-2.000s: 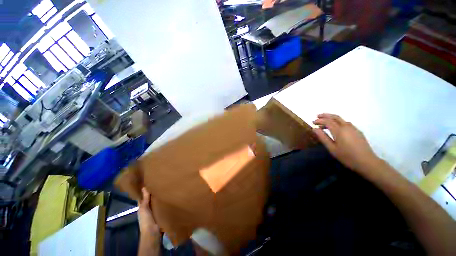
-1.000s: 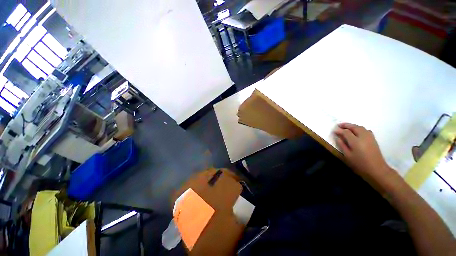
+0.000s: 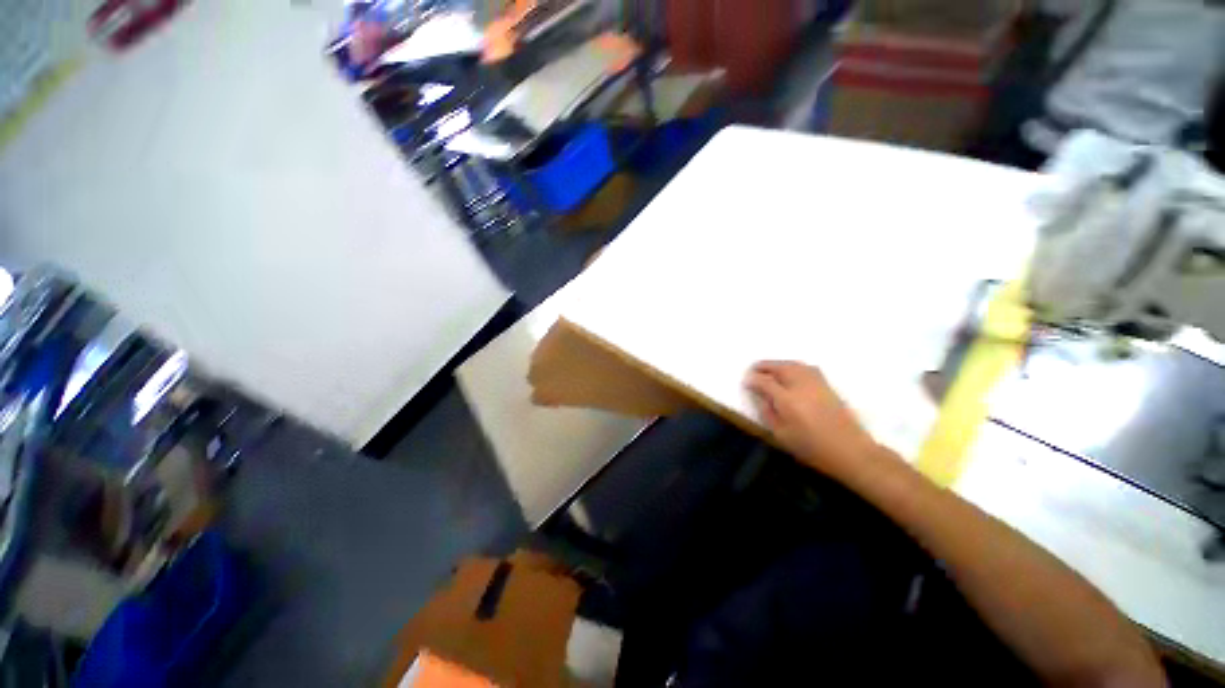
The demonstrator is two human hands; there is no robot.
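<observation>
My right hand rests on the front edge of the white tabletop, its fingers loosely bent, holding nothing visible. My left hand is not in view. A brown panel with a short dark strip lies low at the bottom edge, partly cut off. An orange piece lies on it, mostly out of the picture. Other brown material lies beside the tabletop's front left corner, above a lower pale board.
The sewing machine is blurred at the right, with a yellow strip on the tabletop near it. Another large white tabletop stands at the left. Blue bins stand at the lower left and back.
The view has swung right, bringing the machine in. My left hand, on the brown panel two seconds ago, is gone from view, and the panel now lies low. My right hand stays at the table edge.
</observation>
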